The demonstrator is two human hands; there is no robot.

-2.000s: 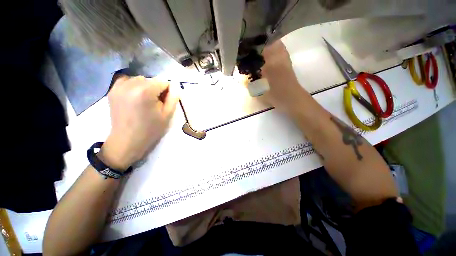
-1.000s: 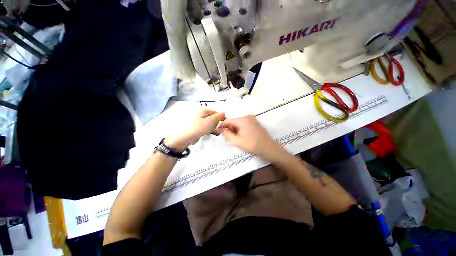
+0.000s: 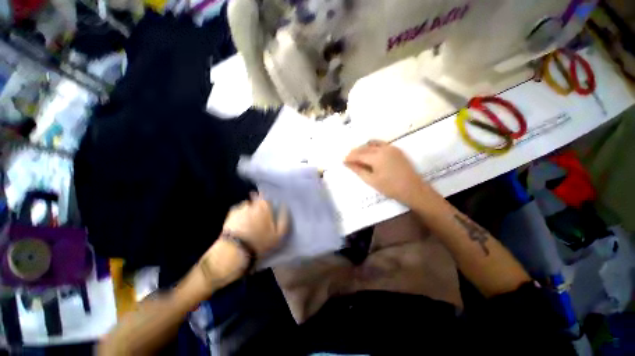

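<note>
The picture is blurred. My left hand [image 3: 256, 226] holds a pale grey-blue facing piece [image 3: 306, 208] at the table's front edge, left of centre. Black fabric panels [image 3: 160, 167] lie in a large heap at the left, and black cloth reaches toward the facing piece. My right hand [image 3: 383, 167] is over the tabletop below the needle area, its fingers bent; whether it holds anything small cannot be told. The white sewing machine [image 3: 418, 42] stands at the top; its needle is too blurred to make out.
Scissors with yellow and red loops [image 3: 491, 125] lie right of my right hand. Second scissors [image 3: 568, 72] lie farther right. A purple machine [image 3: 52, 254] is at far left. A yellow strip [image 3: 124, 288] hangs at the table's left edge.
My hands were together below the needle; they have parted. My left hand has moved left and down and now holds the facing piece, which lay left of the machine. The view has shifted.
</note>
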